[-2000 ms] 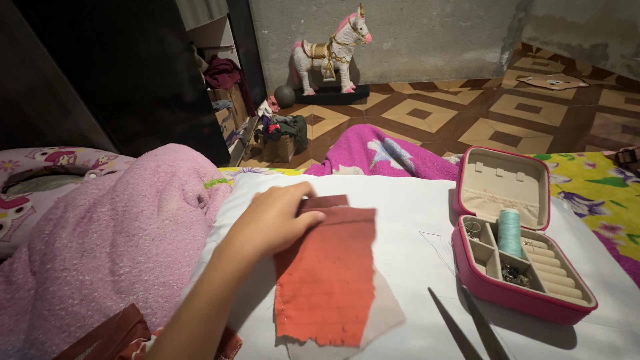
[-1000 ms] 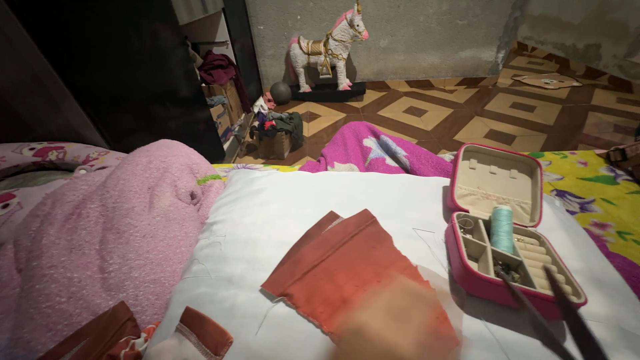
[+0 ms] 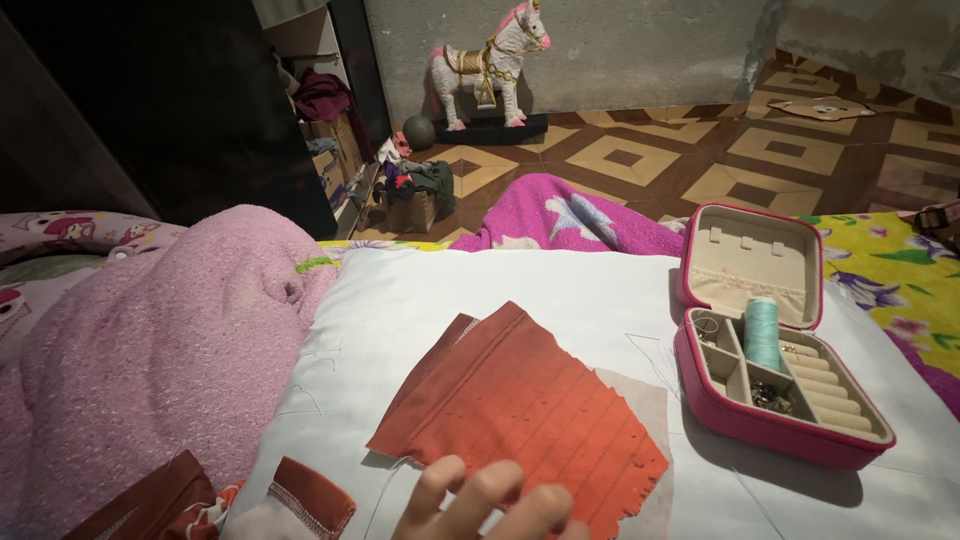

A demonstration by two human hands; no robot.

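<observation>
My left hand is at the bottom middle, its bent fingers apart over the lower edge of a rust-orange fabric piece; the thumb and palm are out of sight. The fabric has a stitched hem along its upper left and a ragged right edge, with a pale sheer layer under it. It lies on a white pillow. My right hand is not in view. To the right, a pink zip case stands open, with a turquoise thread spool upright in it, beside small metal pieces.
Loose threads lie on the pillow. More rust fabric pieces are at the lower left, beside a pink fleece blanket. Beyond the pillow are a magenta blanket, a toy horse and a box of clothes.
The dark scissor blades, seen at lower right before, are out of view. The fabric has turned from nearly upright to slanted. My left hand has moved from its upper left edge to its lower edge.
</observation>
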